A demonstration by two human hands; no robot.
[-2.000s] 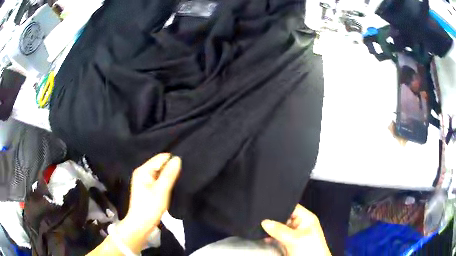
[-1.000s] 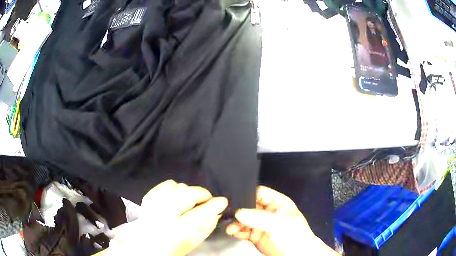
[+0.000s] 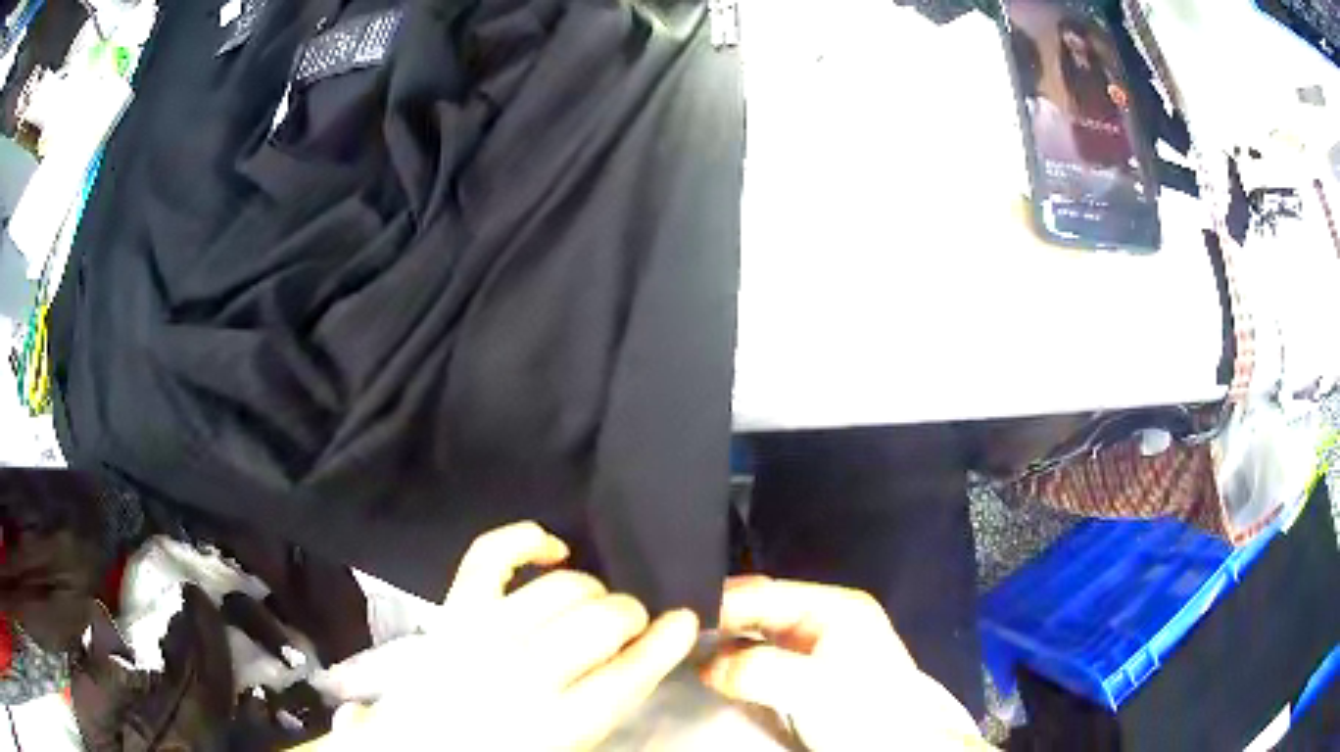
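Observation:
A large black garment (image 3: 441,279) lies heaped and wrinkled over the white table, its front part hanging over the near edge. A grey-white printed label (image 3: 348,44) shows on it at the upper left. My left hand (image 3: 551,646) holds the garment's lower edge with bent fingers. My right hand (image 3: 816,654) pinches the same edge just right of it. The fingertips of both hands nearly meet at the garment's bottom corner. What lies between the fingertips is too blurred to tell.
A smartphone (image 3: 1085,132) with a lit screen lies on the white table (image 3: 911,294) at the upper right. A blue bin (image 3: 1102,602) stands below the table at right. Mixed dark and white cloth (image 3: 177,632) is below at left. Yellow-green handles (image 3: 35,360) show at the far left.
My left hand has moved right along the garment edge to meet my right hand. The view has shifted right and down, and the garment's right edge now hangs straighter.

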